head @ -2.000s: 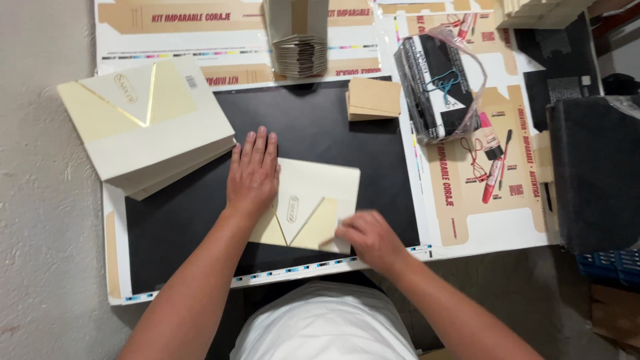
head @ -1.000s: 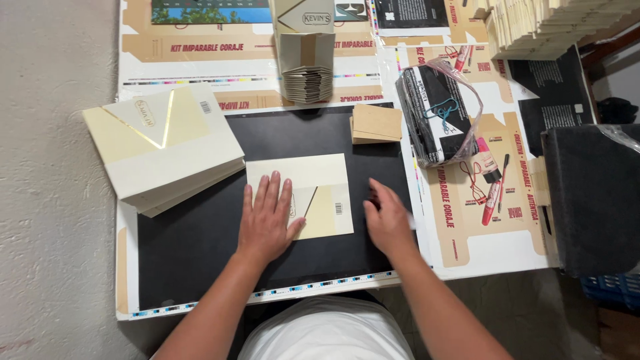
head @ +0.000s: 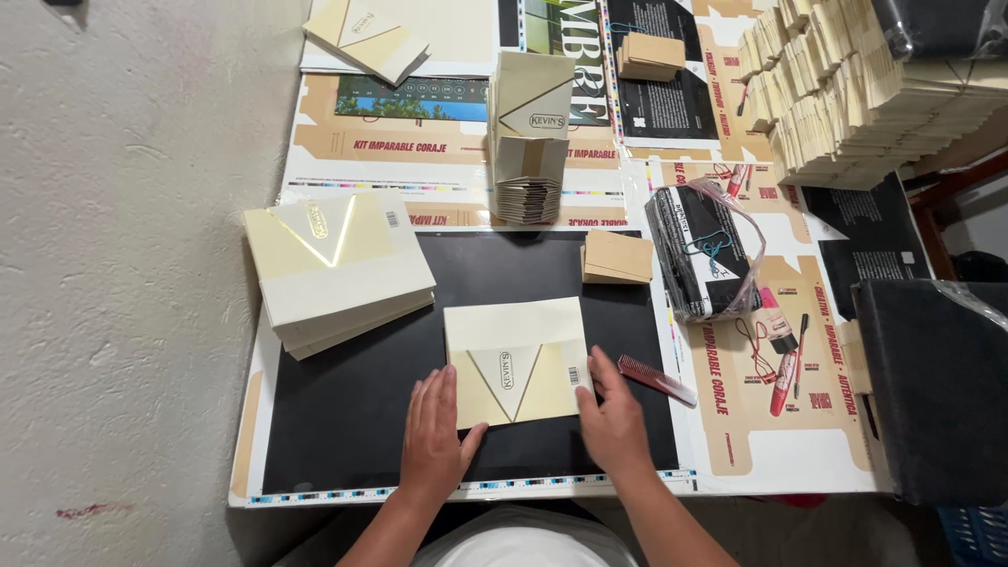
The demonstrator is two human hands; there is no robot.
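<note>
A flat cream paper bag blank (head: 512,362) with a gold-edged V flap design lies on the black sheet (head: 346,409). Against its left edge rests my left hand (head: 435,429), fingers extended and thumb at the lower edge. My right hand (head: 617,413) touches the right edge near a barcode, its fingers slightly bent. Neither hand grips the paper visibly. Just right of my right hand lies a reddish comb (head: 657,380). A stack of larger cream folded pieces (head: 339,268) sits at the left, and small tan cards (head: 617,257) lie above and right of the blank.
Beyond the black sheet stands a stack of folded cream bags (head: 531,134). More tan cards (head: 652,57) and a loose cream bag (head: 366,39) lie farther back. At right are a plastic-wrapped black bundle (head: 701,252), large piles of cream bags (head: 858,102) and a black box (head: 937,386).
My left hand has moved off the blank's face to its left edge, and my right hand has come against its right edge. The comb now shows on the sheet. The view has shifted.
</note>
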